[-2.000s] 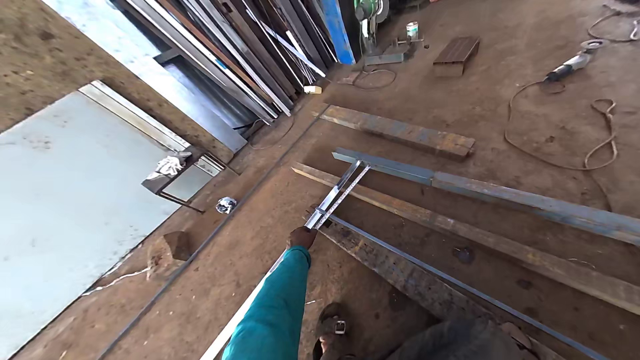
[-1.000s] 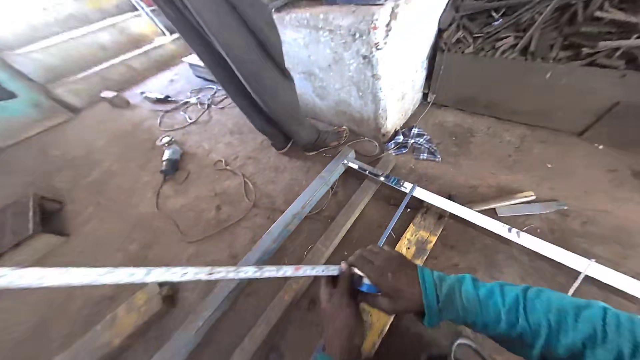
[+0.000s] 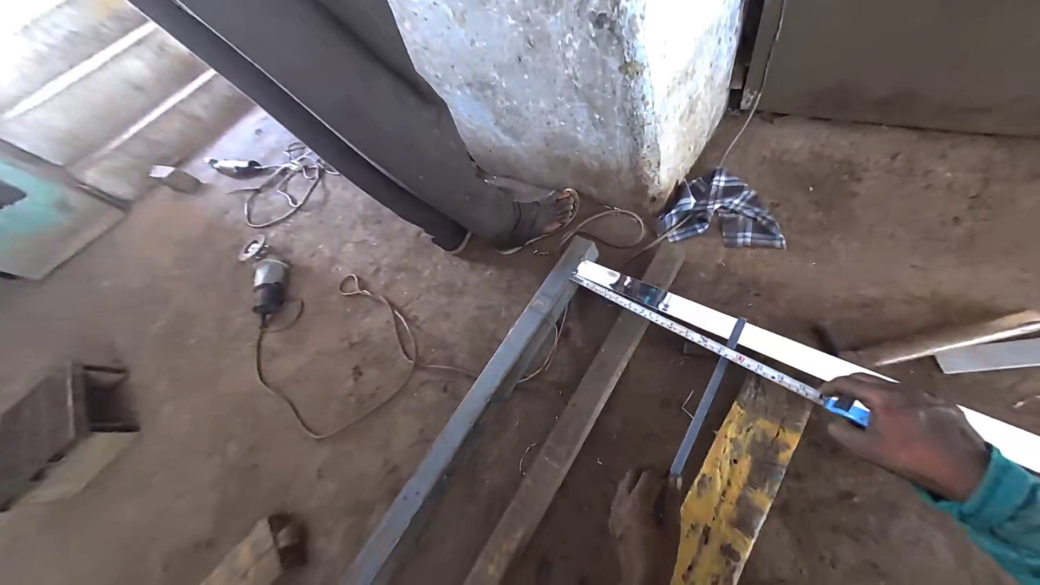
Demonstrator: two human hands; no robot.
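My right hand [image 3: 902,431] is closed around a blue tape measure [image 3: 847,411] at the right. Its extended blade [image 3: 699,337] runs alongside a long, shiny white metal bar [image 3: 772,345], from the bar's far end to my hand. That far end rests over a grey steel tube [image 3: 479,398]. A thin dark metal strip [image 3: 708,402] meets the white bar and slants down toward me. Blurred and dim, my left hand [image 3: 638,520] is low in the view beside the strip's near end; its grip is not clear.
A rusty tube [image 3: 569,439] and a worn yellow beam [image 3: 739,487] lie beneath the bar. Another person's leg [image 3: 349,114] stands by a whitewashed pillar [image 3: 561,97], near a checked cloth [image 3: 723,211]. An angle grinder [image 3: 269,284] with its cable lies left, above a metal box [image 3: 57,431].
The tape blade, which stretched left from my hands one second ago, now lies along the white bar. My left hand has moved away from the tape. The view has turned widely since the earliest frame.
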